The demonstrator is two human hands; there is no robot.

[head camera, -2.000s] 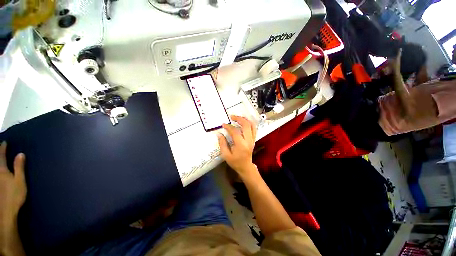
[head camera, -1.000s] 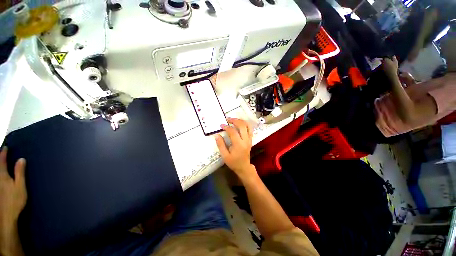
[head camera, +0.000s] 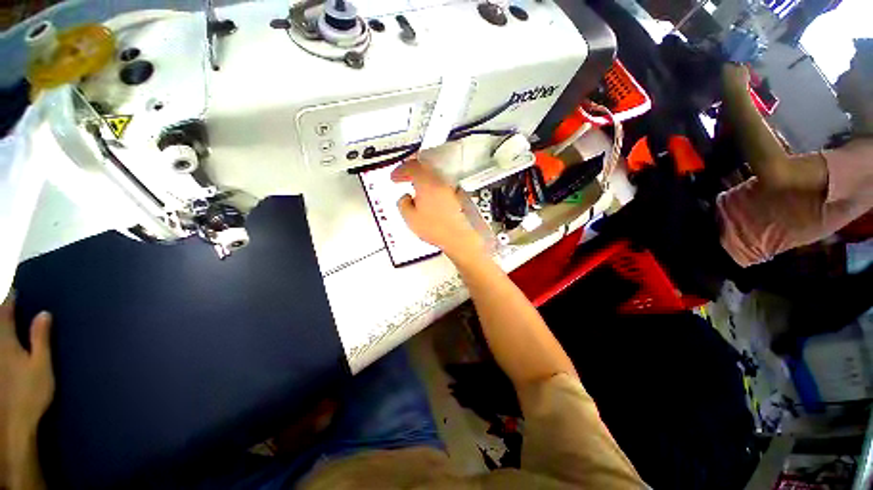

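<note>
A dark navy fabric panel lies flat on the table at the left, its back edge near the presser foot and needle area. My left hand is at the far left edge of the picture, partly cut off, resting at the panel's left edge with the thumb apart. A smartphone with a lit white screen lies right of the panel. My right hand is over the phone, fingers bent at the upper part of its screen, covering some of it. It grips nothing.
The white sewing machine stands across the back. A parts tray with bobbins and tools sits right of the phone. A red basket and black cloth heap are at the right. Another person's arm shows beyond.
My right hand has moved up from the phone's lower right corner to the upper part of its screen. My left hand and the panel have hardly moved. The other person's arm has shifted.
</note>
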